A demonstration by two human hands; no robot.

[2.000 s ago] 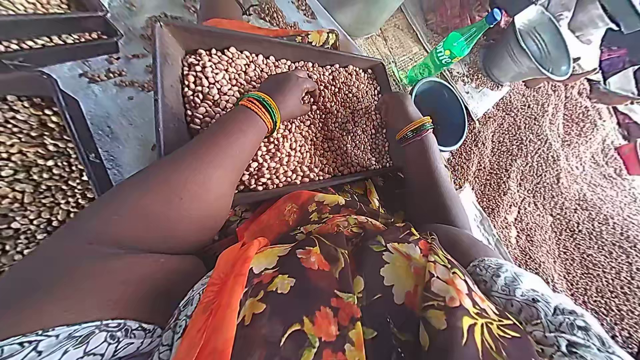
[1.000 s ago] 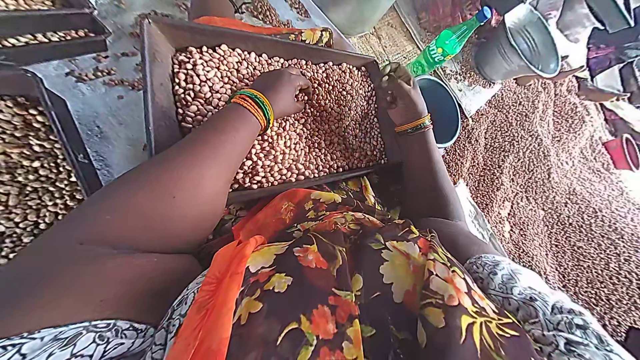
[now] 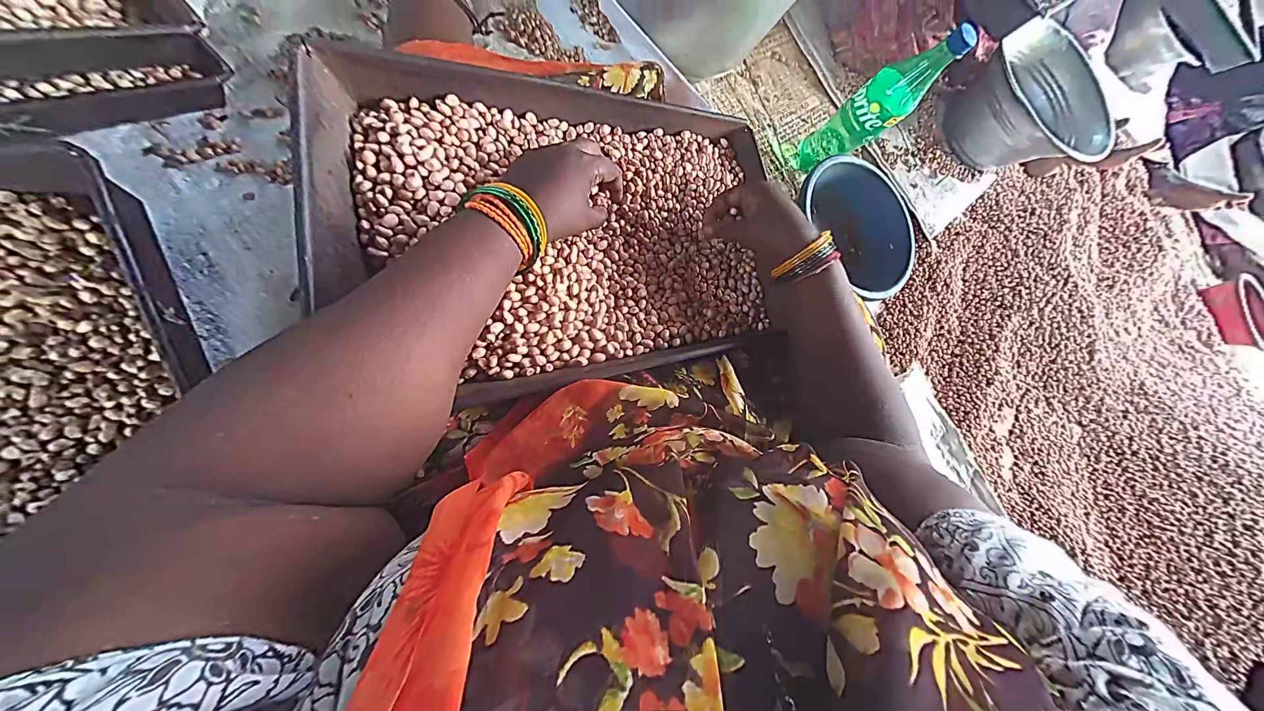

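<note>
A dark rectangular tray [image 3: 321, 188] lies across my lap, filled with a layer of reddish-brown shelled nuts [image 3: 563, 306] that look like peanuts. Over the middle of the layer is my left hand [image 3: 573, 188], its thumb and fingertips curled close together; whether a nut is between them cannot be told. My right hand [image 3: 755, 217] is low over the nuts by the tray's right wall, fingers bent down, with a small pale nut seemingly at its fingertips. Bangles circle both wrists. Just right of that hand stands a round dark-blue-inside bucket [image 3: 859, 227].
A green plastic soda bottle [image 3: 884, 104] and a metal bucket [image 3: 1032, 94] are beyond the round bucket. A large heap of nuts [image 3: 1106, 395] spreads at right, near a red container [image 3: 1234, 311]. More nut-filled trays [image 3: 138, 237] lie at left. Other people's limbs show at upper right.
My right hand, raised at the tray's right edge a second ago, is now down over the nuts inside. My left hand stays over the middle of the tray.
</note>
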